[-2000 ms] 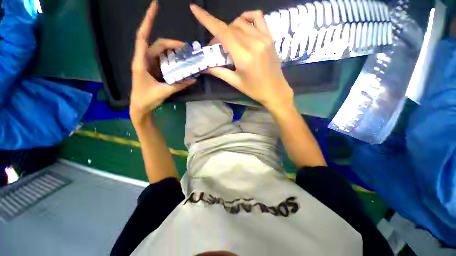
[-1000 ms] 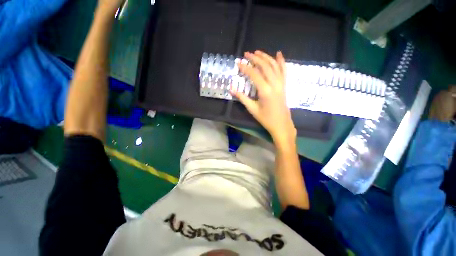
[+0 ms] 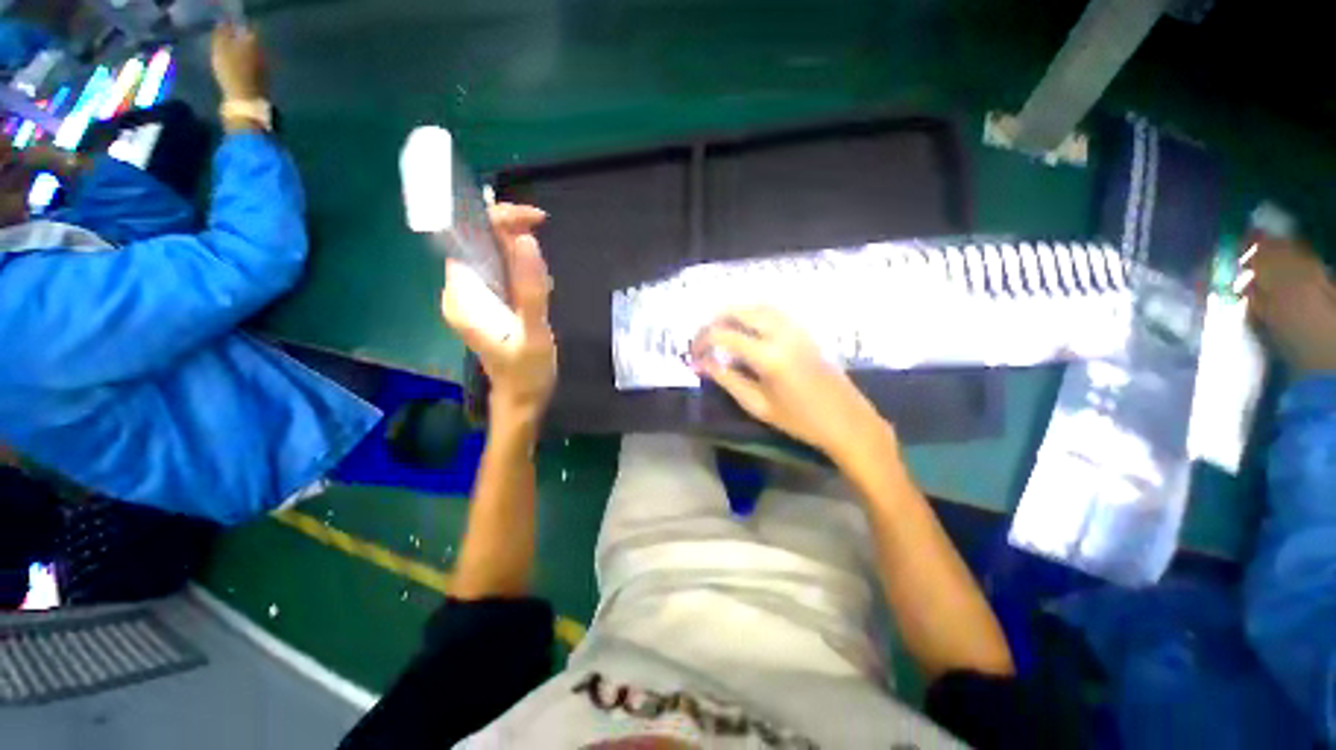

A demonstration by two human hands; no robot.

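Observation:
My left hand is raised over the left edge of the black foam-lined tray and holds a light bar, tilted, its white end pointing up and away. The long silver carrier strip lies across the tray, with a row of narrow oval shapes along its far side. My right hand rests on the strip's left part, its fingertips bent down on it. Whether the fingertips pinch a small piece cannot be told.
A second silver strip lies at the right under the first one's end, beside a white bar. A grey metal bracket stands at the far right. People in blue sleeves work on both sides.
My left hand has come back from the far left with a light bar in it. My right hand stays on the strip, and the view has shifted.

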